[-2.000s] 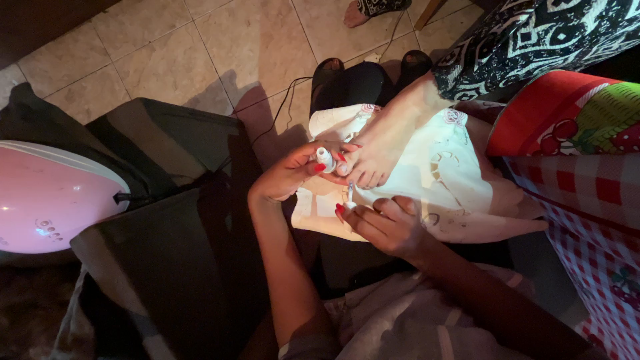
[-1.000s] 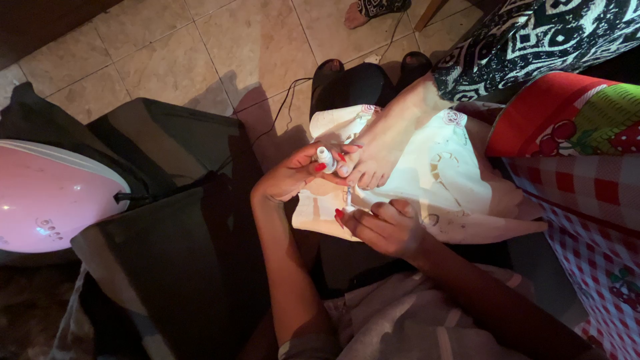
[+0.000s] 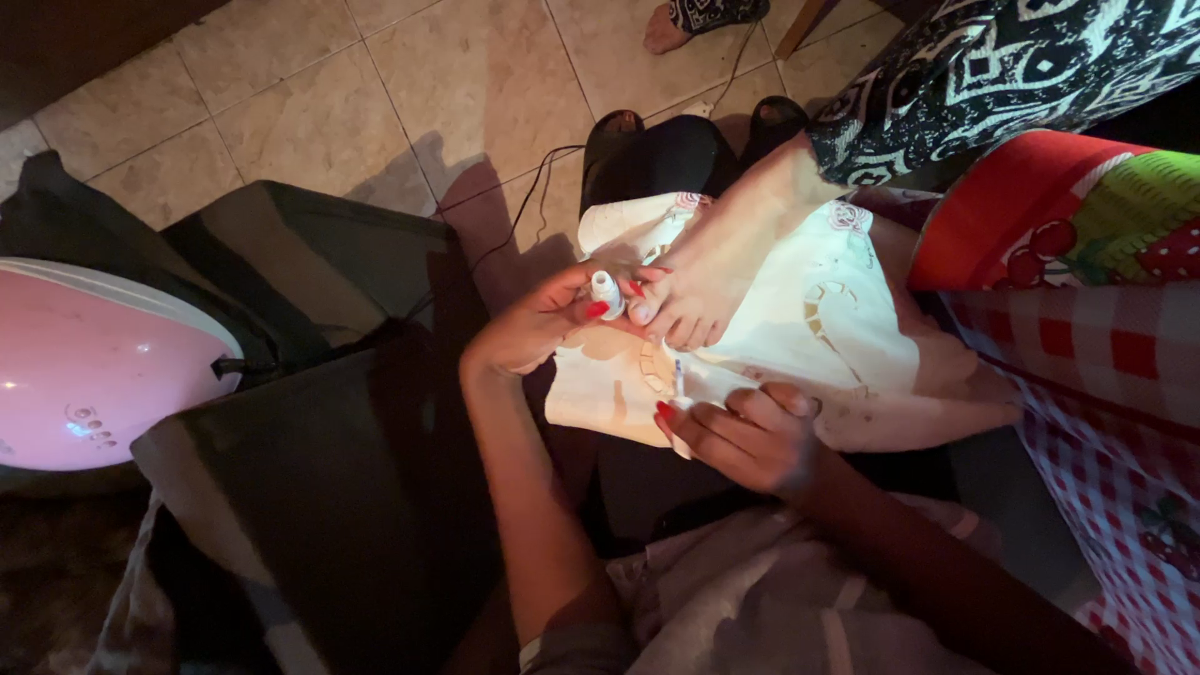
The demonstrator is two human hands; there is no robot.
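Observation:
Another person's bare foot (image 3: 717,277) rests on a white patterned cloth (image 3: 787,347) over my lap. My left hand (image 3: 553,314) holds a small white open bottle (image 3: 607,294) upright between red-nailed fingers, beside the big toe; its fingers also touch the foot there. My right hand (image 3: 750,431) pinches the white cap of a small nail polish brush (image 3: 680,380). The brush tip points up toward the toes, a little below them and apart from them. Part of the cap is hidden behind my fingers.
A pink nail lamp (image 3: 103,366) sits at the left by dark box-like furniture (image 3: 328,487). A red container with fruit pictures (image 3: 994,216) and red checked cloth (image 3: 1078,450) are at the right. Black slippers (image 3: 776,117) and a thin cable (image 3: 530,197) lie beyond the foot on tiles.

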